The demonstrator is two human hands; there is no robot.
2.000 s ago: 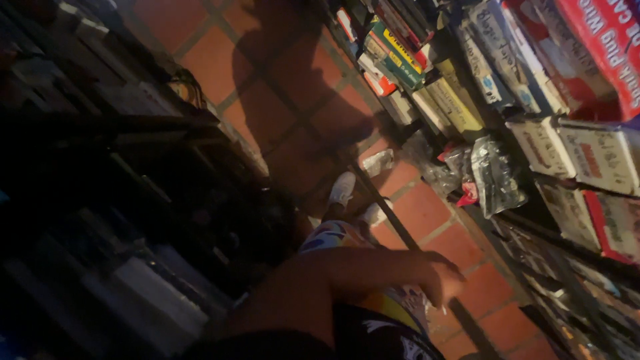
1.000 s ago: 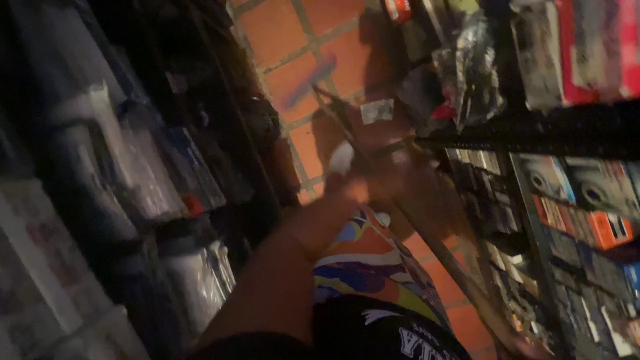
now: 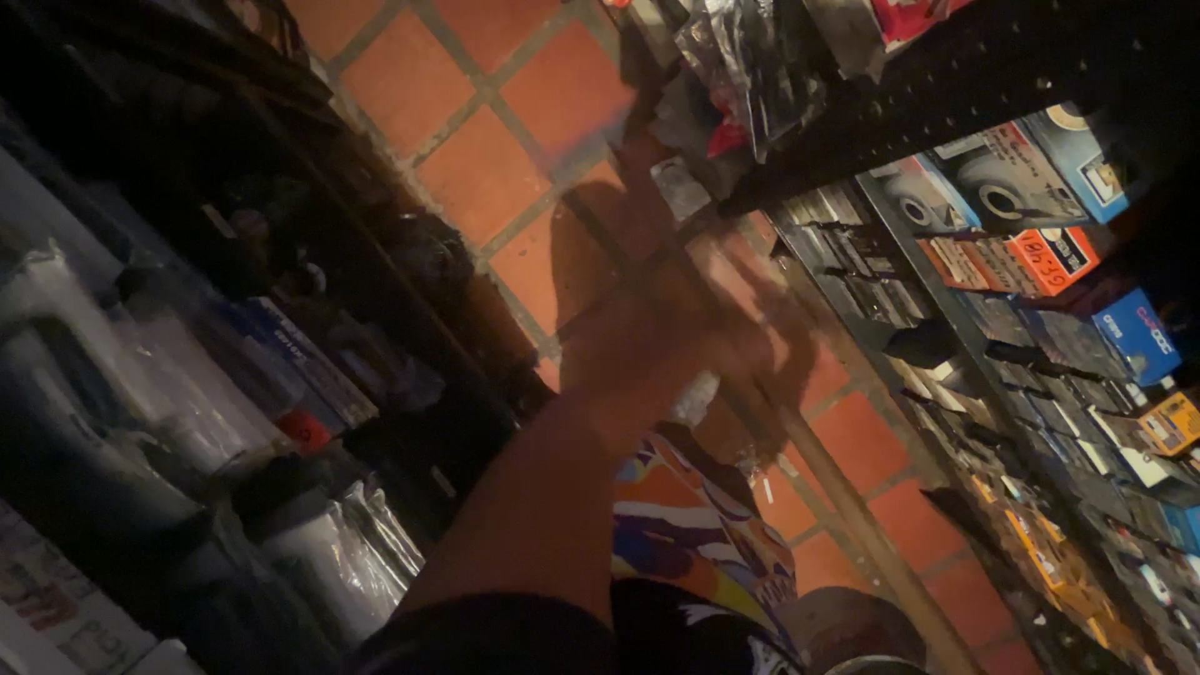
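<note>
My left hand (image 3: pixel 731 337), badly blurred, is closed around a long wooden pole (image 3: pixel 844 487) that slants from upper left to lower right above the tiled floor. Beyond the pole's far end is a blurred blue-purple strip (image 3: pixel 591 145), perhaps the head of a broom; the join cannot be made out. A rounded patch of skin with a band below it, seemingly part of my right hand or arm (image 3: pixel 848 619), shows at the bottom edge beside the pole; its fingers cannot be made out. A small pale piece (image 3: pixel 680 187) lies on the floor near the far end.
Dark shelving with plastic-wrapped items (image 3: pixel 178 384) lines the left side of a narrow aisle. On the right, a shelf unit holds many boxes, including an orange box (image 3: pixel 1055 258) and a blue box (image 3: pixel 1136 336). Clear plastic bags (image 3: pixel 750 75) jut out at the top. A white shoe (image 3: pixel 697 398) shows beneath my left arm.
The view has shifted strongly. The blue-purple strip, seen one second ago too, now lies nearer the pale piece on the floor. My left hand stays at the pole.
</note>
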